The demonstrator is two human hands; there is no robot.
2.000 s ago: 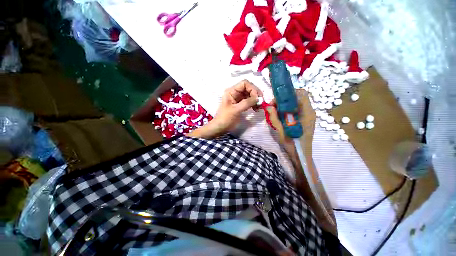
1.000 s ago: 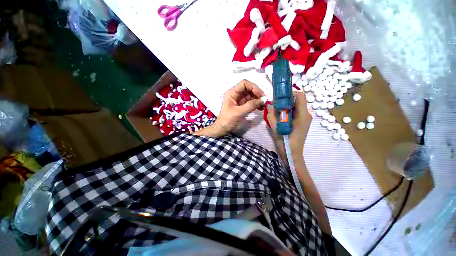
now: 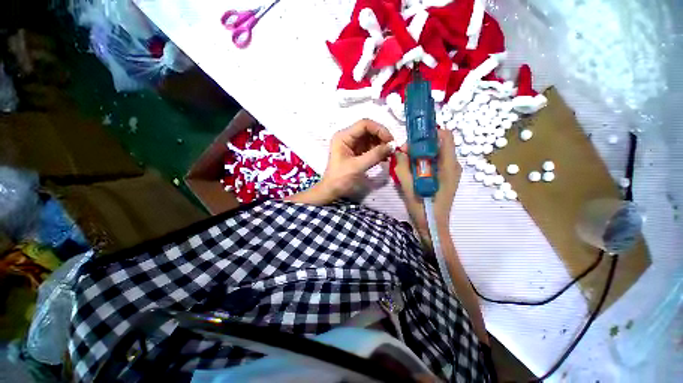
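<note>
My right hand [image 3: 442,173] is closed around the teal glue gun [image 3: 420,127], whose dark nozzle points to the hat heap. A whitish glue stick [image 3: 434,238] trails from its rear. A small red mini Santa hat [image 3: 395,166] lies between my two hands, partly hidden by fingers and gun. My left hand [image 3: 352,161] pinches a small white pompom [image 3: 392,145] with thumb and forefinger, at the red piece. Red hats with white brims [image 3: 442,45] lie heaped beyond the gun. Loose white pompoms [image 3: 483,123] lie to their right.
A carton [image 3: 213,177] full of red-and-white pieces stands below the table edge at left. Pink scissors [image 3: 241,28] lie at far left. Stray pompoms lie on a cardboard sheet [image 3: 580,161] beside a clear round cup or roll [image 3: 610,226] and a black cord [image 3: 535,301].
The gun has swung from a tilt to nearly upright in the picture, and my right hand now shows more around it. My left hand stays nearly still. The whole view has shifted slightly.
</note>
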